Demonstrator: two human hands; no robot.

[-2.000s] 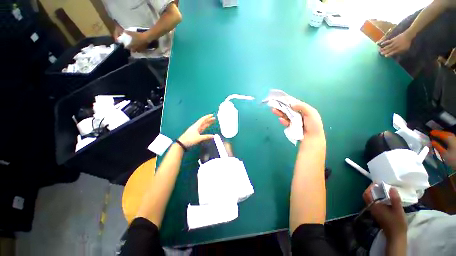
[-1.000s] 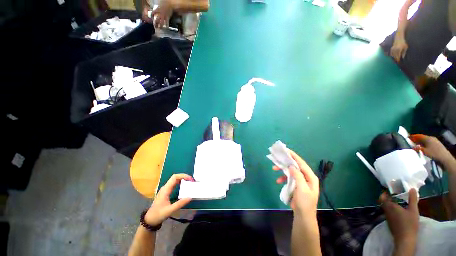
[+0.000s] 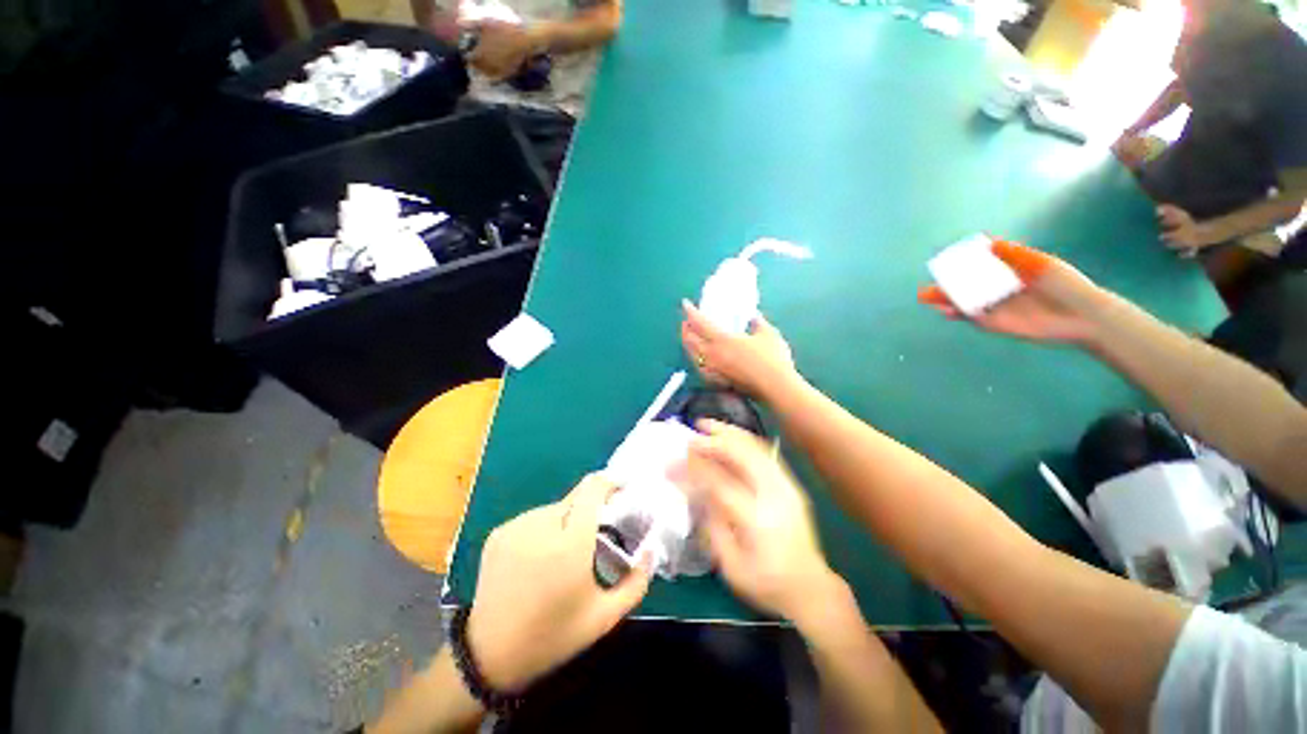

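A white security camera [image 3: 662,480] with a black round head [image 3: 724,412] is tilted near the table's front edge. A thin white antenna [image 3: 661,396] sticks up from it. My left hand [image 3: 552,581], with a dark bracelet at the wrist, grips its near end. My right hand [image 3: 755,523] is blurred against the right side of the housing. Whether the wiping cloth is still in it cannot be told against the white housing. A white squeeze bottle [image 3: 731,294] stands behind the camera, with another person's hand [image 3: 738,354] on it.
The neighbour's arm crosses the green table [image 3: 860,187] close to my right hand. Their other hand [image 3: 1054,297], with orange fingertips, holds a white pad [image 3: 975,274]. Another camera [image 3: 1164,519] lies right. A white square [image 3: 520,340], yellow stool [image 3: 437,473] and black bin [image 3: 387,323] are left.
My left hand has lifted and turned the camera, and my right hand has moved left onto it. The neighbour has let go of their camera, reached to the bottle and raised a white pad.
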